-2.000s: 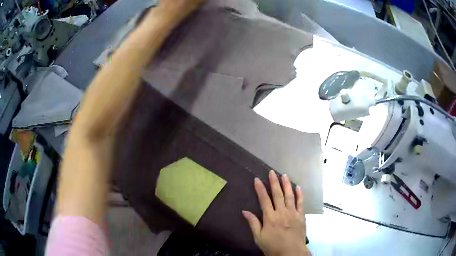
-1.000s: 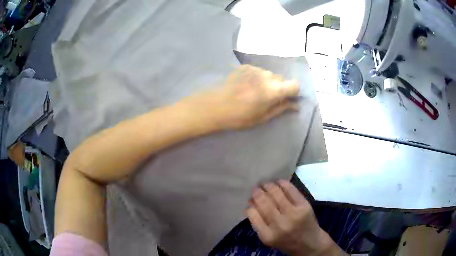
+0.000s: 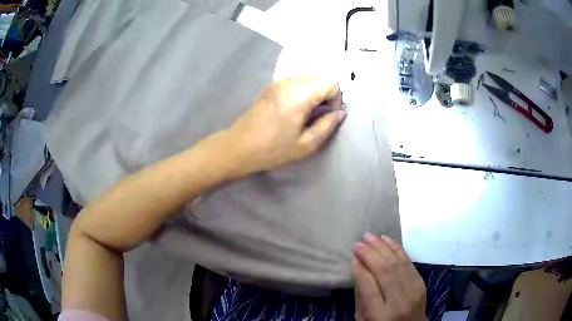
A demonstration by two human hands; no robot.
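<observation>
A large grey-beige garment panel (image 3: 188,81) covers the left and middle of the white table and hangs over its front edge. My left hand (image 3: 291,122) reaches across it and pinches the panel near its upper right corner between thumb and fingers. My right hand (image 3: 389,279) lies on the panel's lower right corner at the table's front edge, fingers together; its thumb is hidden. The panel's right edge runs between my two hands, left of the presser foot area.
The white sewing machine head (image 3: 439,31) stands at the upper right, with a shiny round needle plate (image 3: 414,81) below. Red-handled thread snips (image 3: 517,101) lie right of it. A filled bin (image 3: 47,244) is at the left. Blue striped clothing (image 3: 263,304) shows below.
The dark cloth and yellow-green patch went out of sight beneath the paler panel. My left hand came down from the top onto the panel. My right hand moved to its lower corner. The view shifted.
</observation>
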